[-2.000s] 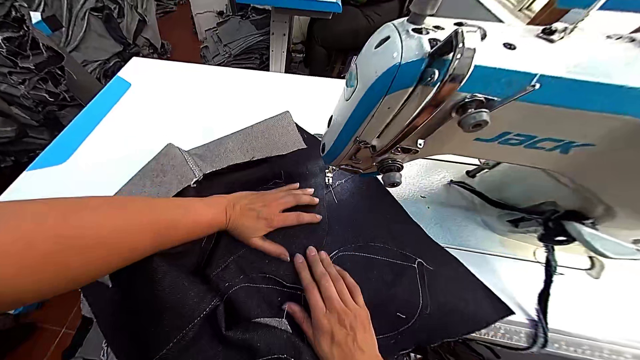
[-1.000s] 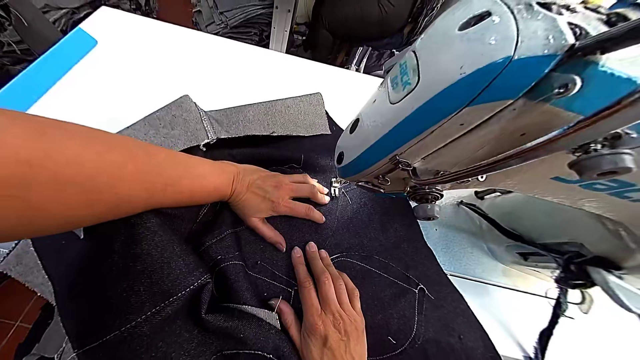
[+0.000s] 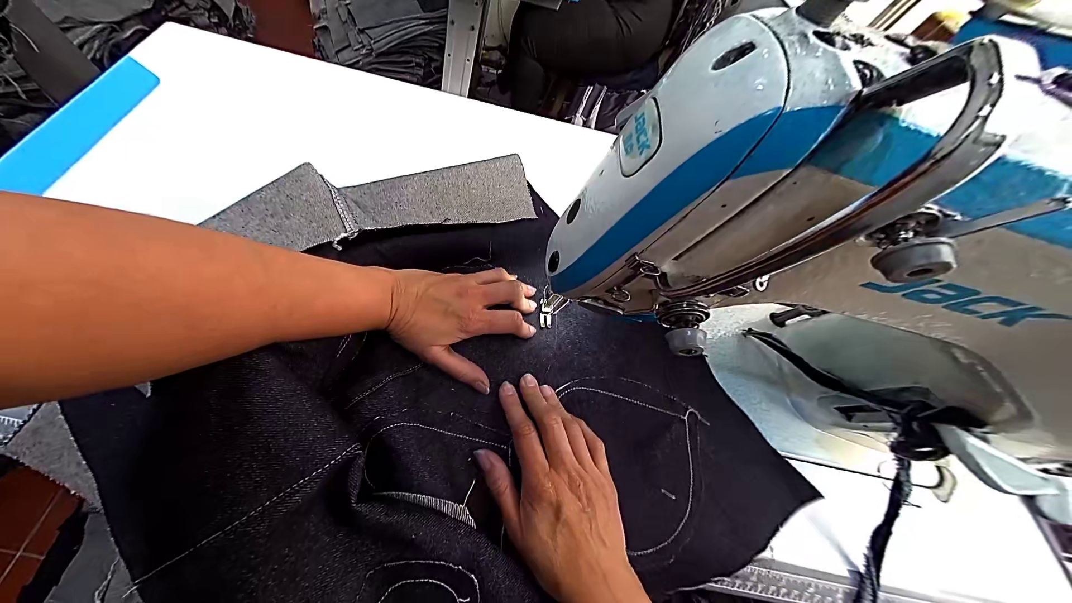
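Note:
Dark denim fabric (image 3: 251, 444) with light stitched lines lies under the presser foot (image 3: 547, 313) of a Jack sewing machine (image 3: 687, 167). My left hand (image 3: 461, 318) rests palm down on the denim, its fingertips just left of the presser foot. Nearer to me, my right hand (image 3: 561, 486) presses flat on the cloth beside a curved, stitched pocket outline (image 3: 691, 469). Both hands have their fingers somewhat spread and grip nothing. A grey strip of the fabric's reverse side (image 3: 444, 193) lies folded along the far edge, with a seam across it.
The white table (image 3: 251, 109) has a blue edge strip (image 3: 75, 134) at the left. Stacked garments (image 3: 381, 50) and a seated person's dark-clothed legs (image 3: 586, 42) are beyond it. A dark cloth tie (image 3: 900, 486) hangs from the machine's lever at the right.
My left fingers, flat and straighter two seconds ago, are now more bent beside the presser foot. My right hand stays on the denim. The view has shifted closer to the machine head.

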